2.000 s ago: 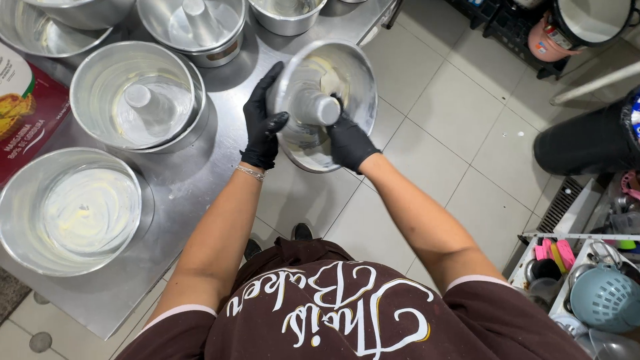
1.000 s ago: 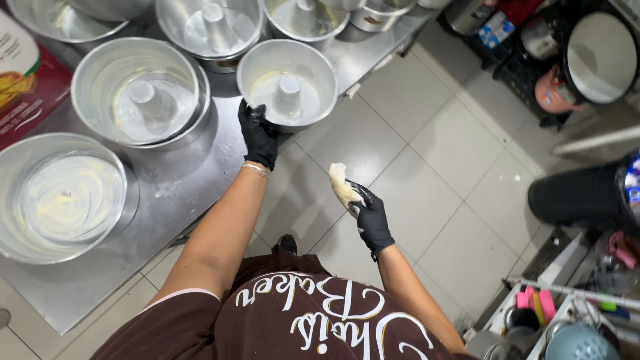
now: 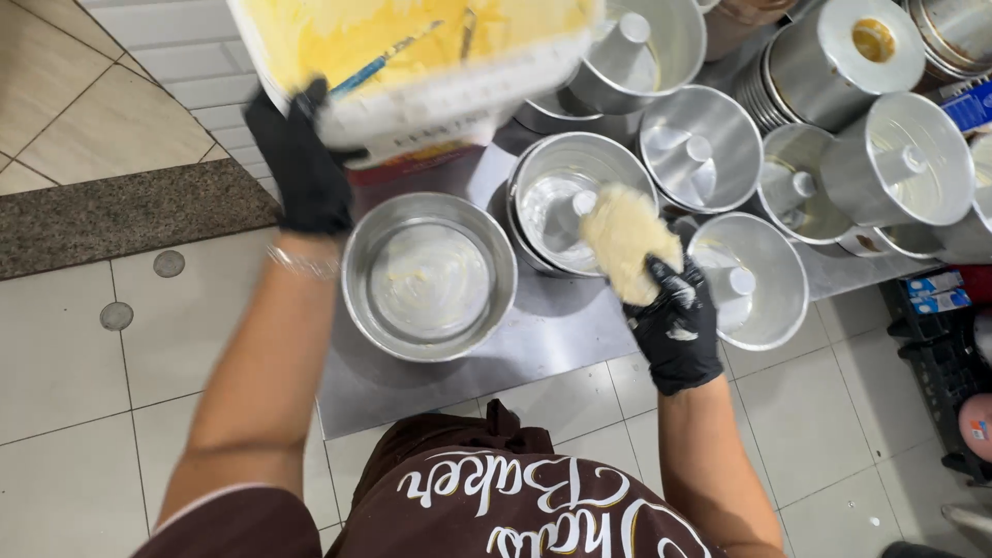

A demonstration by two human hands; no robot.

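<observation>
My left hand (image 3: pixel 306 167), in a black glove, grips the near left corner of a white tub of margarine (image 3: pixel 418 108), tilted so its yellow inside shows. A blue-handled brush (image 3: pixel 368 75) lies in the tub. In my right hand (image 3: pixel 676 322), also gloved, is a pale, greasy cloth or pad (image 3: pixel 629 236), held over the edge of a greased tube pan (image 3: pixel 535 190). A wide round pan (image 3: pixel 428 345) with smears on its bottom stands between my hands on the steel table. Just right of my right hand sits another tube pan (image 3: pixel 775 310) at the table edge.
Several more tube pans (image 3: pixel 701 143) crowd the steel table (image 3: pixel 558 325) to the right, with a stack of upturned pans (image 3: pixel 841 62) behind them. A white tiled wall (image 3: pixel 194 66) borders the far left. A black crate (image 3: pixel 926 364) stands on the floor at right.
The view has swung left. My left hand has let go of the tube pan at the table edge and now holds the margarine tub. My right hand, still with the pale pad, has moved over the table.
</observation>
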